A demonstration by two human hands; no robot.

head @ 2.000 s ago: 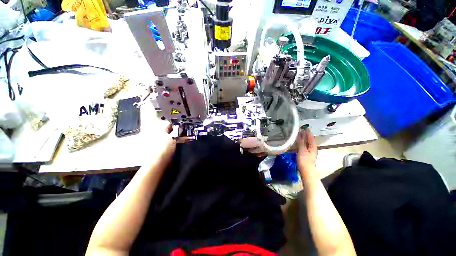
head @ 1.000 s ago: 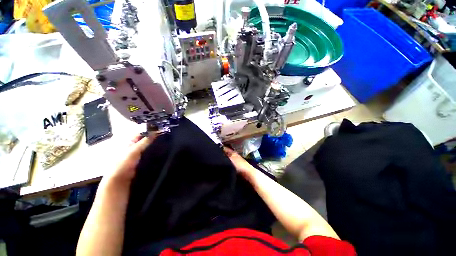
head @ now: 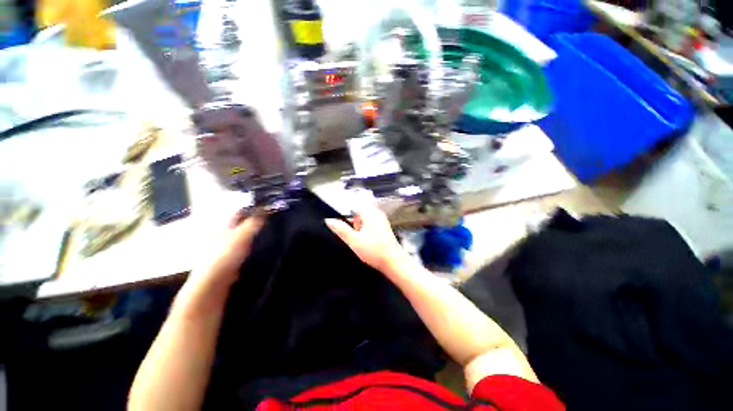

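Note:
A black garment (head: pixel 305 281) hangs from the bench edge down over my lap, its upper end at the foot of the sewing machine head (head: pixel 241 144). My left hand (head: pixel 239 241) holds the garment's left edge just below the head. My right hand (head: pixel 366 237) holds the garment's right edge, thumb and fingers pinching the cloth. The button clamp (head: pixel 273 195) is at the cloth's top; the frame is blurred, so whether it presses the cloth cannot be told. The feeder arm (head: pixel 414 120) stands right of the head.
A green bowl feeder (head: pixel 502 84) and blue bin (head: pixel 607 104) are at the right. A black garment pile (head: pixel 619 297) lies right of my lap. A phone (head: pixel 169 189) and bags of buttons (head: pixel 116 221) lie left on the bench. A blue plastic bag (head: pixel 446 245) is below the bench edge.
My right hand came from beside the feeder onto the garment's right edge and has since moved up along it. The feeder arm now stands apart from the head. The view has shifted.

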